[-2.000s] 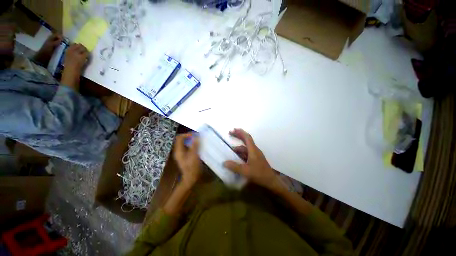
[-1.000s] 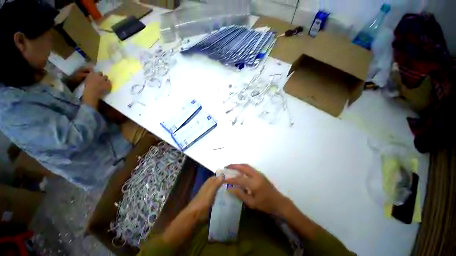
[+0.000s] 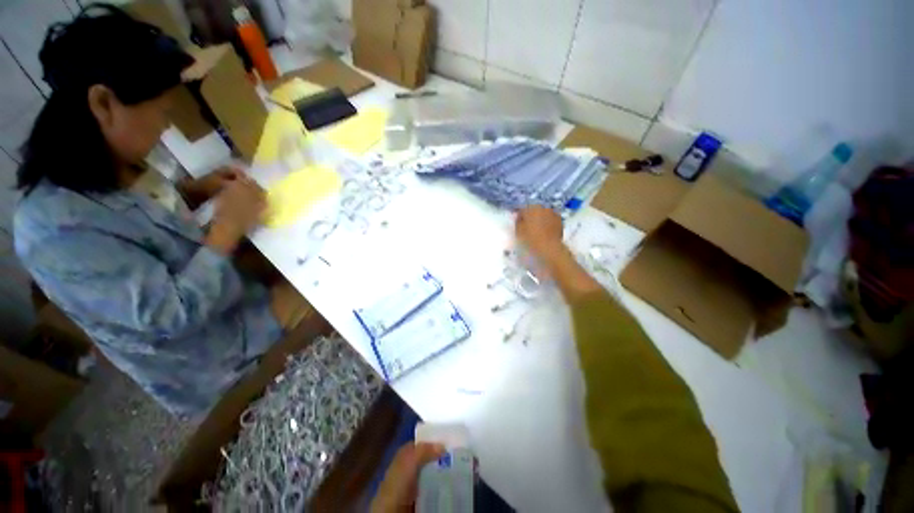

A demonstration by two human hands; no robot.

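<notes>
My left hand [image 3: 403, 479] is low in the view, cut off by the bottom edge, and holds a slim white retail box [image 3: 446, 481] upright. My right hand [image 3: 539, 228] is stretched far over the table at the front edge of the fanned flat retail boxes [image 3: 521, 172]; its fingertips are blurred, so I cannot tell whether it grips one. Two blue-edged white retail boxes [image 3: 421, 341] lie side by side near the table's edge. Loose white cables [image 3: 518, 286] lie beside and under my right forearm.
A carton of coiled cables [image 3: 291, 426] stands below the table edge. A person [image 3: 150, 240] works at the left. An open brown carton [image 3: 702, 271] stands at the right, a long clear plastic container [image 3: 476, 115] behind the flat boxes. A bottle [image 3: 814, 185] stands at the back right.
My right hand has left the box and reached forward to the flat boxes. My left hand still holds the box, now lower in view. The view has tilted up.
</notes>
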